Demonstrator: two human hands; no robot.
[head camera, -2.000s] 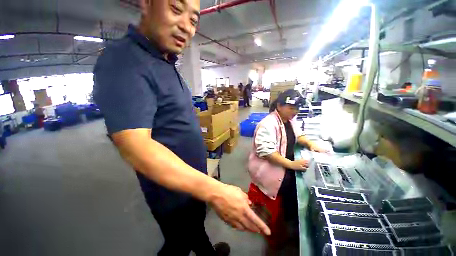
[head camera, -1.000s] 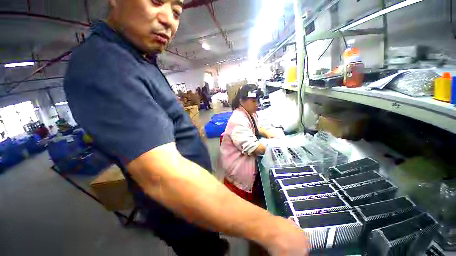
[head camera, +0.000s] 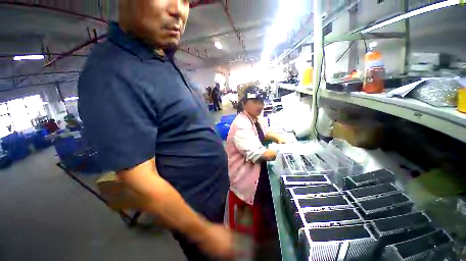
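Note:
Neither of my hands shows in the head view. Heatsink enclosures with dark flat tops and silver fins stand in two rows on the green-topped bench at the lower right. The right row is cut off by the bottom edge. Clear plastic bags lie over more slotted metal pieces behind the rows.
A person in a dark blue shirt stands close at the left, one hand low and blurred. A person in a pink jacket works farther along the bench. An orange bottle stands on the shelf above. Cartons and blue bins are behind.
The near person's arm has drawn back from the enclosures and hangs lower to the left. The view has swung left to right along the bench since the oldest frame, showing more enclosures.

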